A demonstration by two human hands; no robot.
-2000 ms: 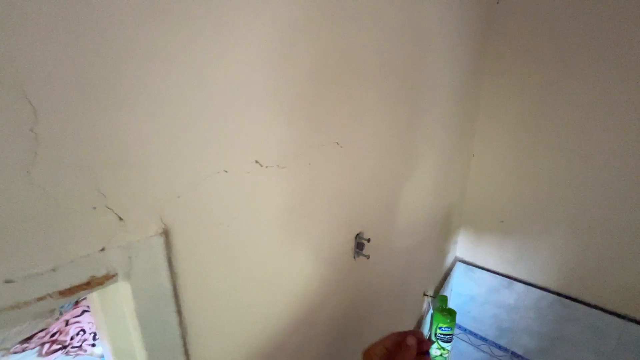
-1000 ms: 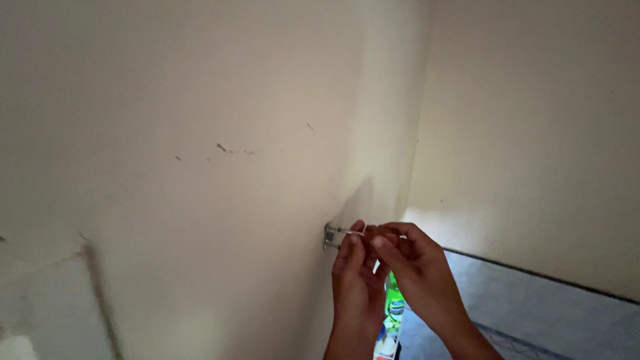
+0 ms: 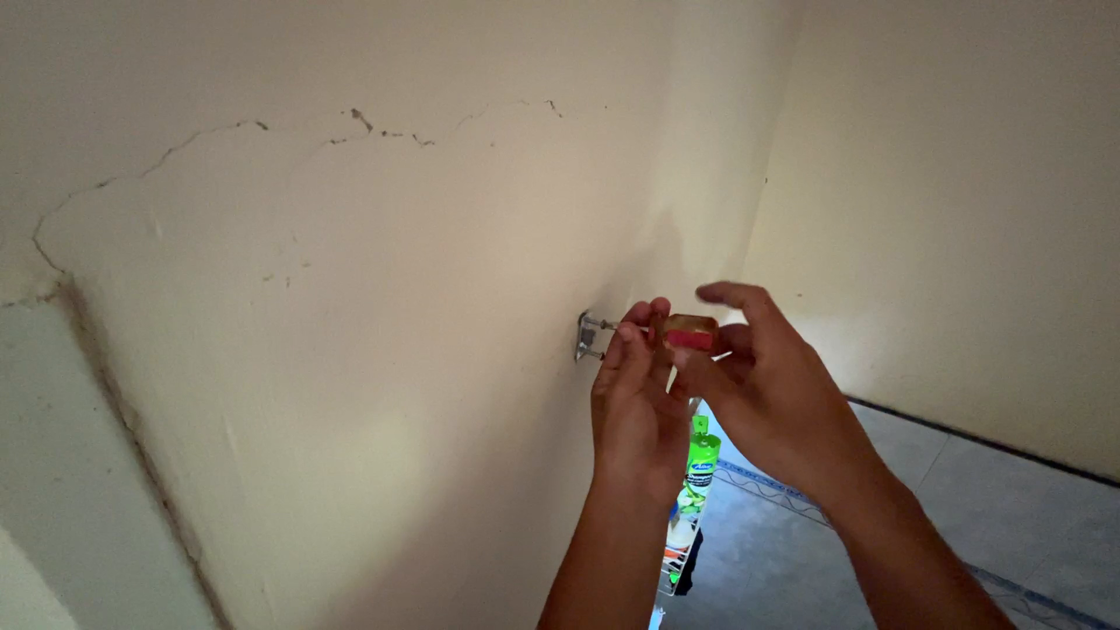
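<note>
A small metal bracket (image 3: 581,337) sits on the painted wall, with two screws (image 3: 595,353) standing out of it. A screwdriver with an amber and red handle (image 3: 691,333) reaches toward the upper screw, its shaft partly hidden by fingers. My left hand (image 3: 634,402) is beside the bracket, fingers closed around the shaft and the front of the handle. My right hand (image 3: 770,394) is at the handle's rear, thumb under it and index finger raised off it. Whether the tip is seated in the screw head is hard to tell.
Below my hands, a white wire rack (image 3: 675,560) on the wall holds a green shampoo bottle (image 3: 703,459) and other items. Cracks run across the plaster above a frame edge (image 3: 131,429) at the left. Grey tiles (image 3: 989,490) cover the lower wall at the right.
Two seconds ago only one hand showed, low by the green bottle; both hands are now up at the bracket. Since one second ago, the right index finger has lifted from the screwdriver handle.
</note>
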